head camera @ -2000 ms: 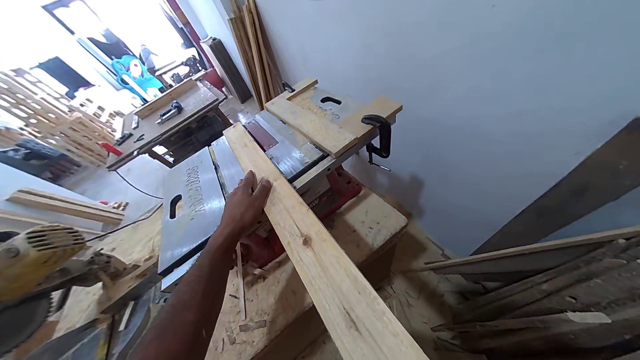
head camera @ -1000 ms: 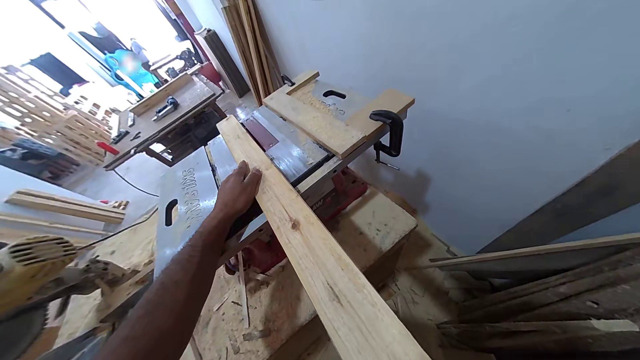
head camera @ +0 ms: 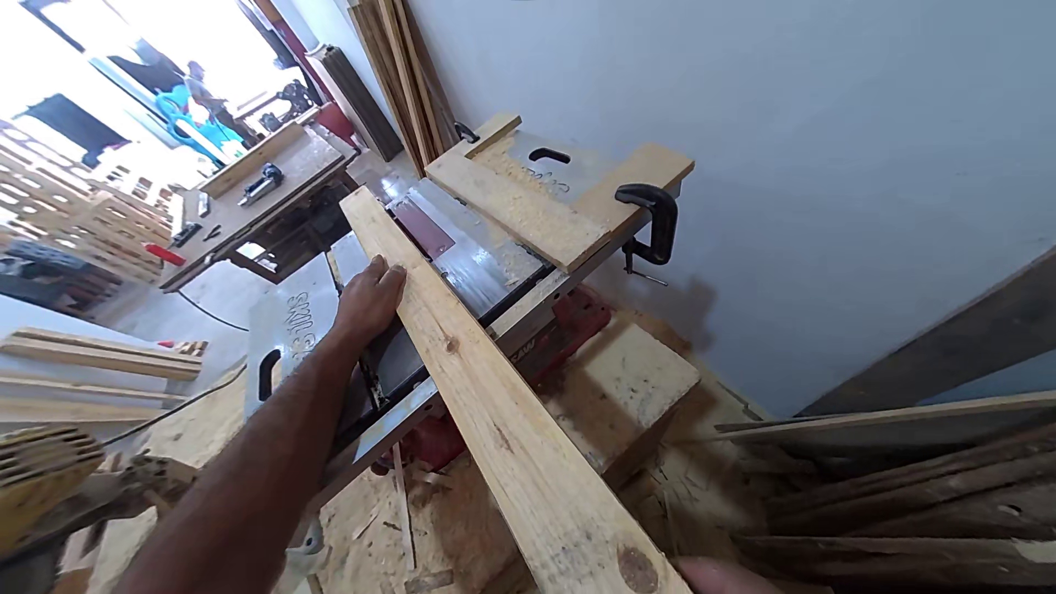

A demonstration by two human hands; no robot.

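A long pine board [head camera: 487, 404] lies slantwise over a Skil table saw [head camera: 470, 264], its near end reaching the bottom edge of the view. My left hand [head camera: 373, 293] rests on the board's left edge, fingertips on the wood. Of my right hand [head camera: 722, 575] only a small part shows, beside the board's near end; its fingers are hidden. A wooden strip [head camera: 520, 210] lies across the saw's right wing, joined with other wood pieces. A black C-clamp [head camera: 657, 219] grips the wood at the wing's corner.
A yellow power saw [head camera: 45, 487] stands at the lower left. Behind is a workbench [head camera: 272, 181] with a drill [head camera: 262, 183]. Boards [head camera: 404, 82] lean on the wall, and rough planks [head camera: 924, 487] are stacked at right. A person [head camera: 216, 103] is far off at the upper left.
The board has slid forward and left a little over the saw since the oldest frame. Part of my right hand has come into view at the bottom.
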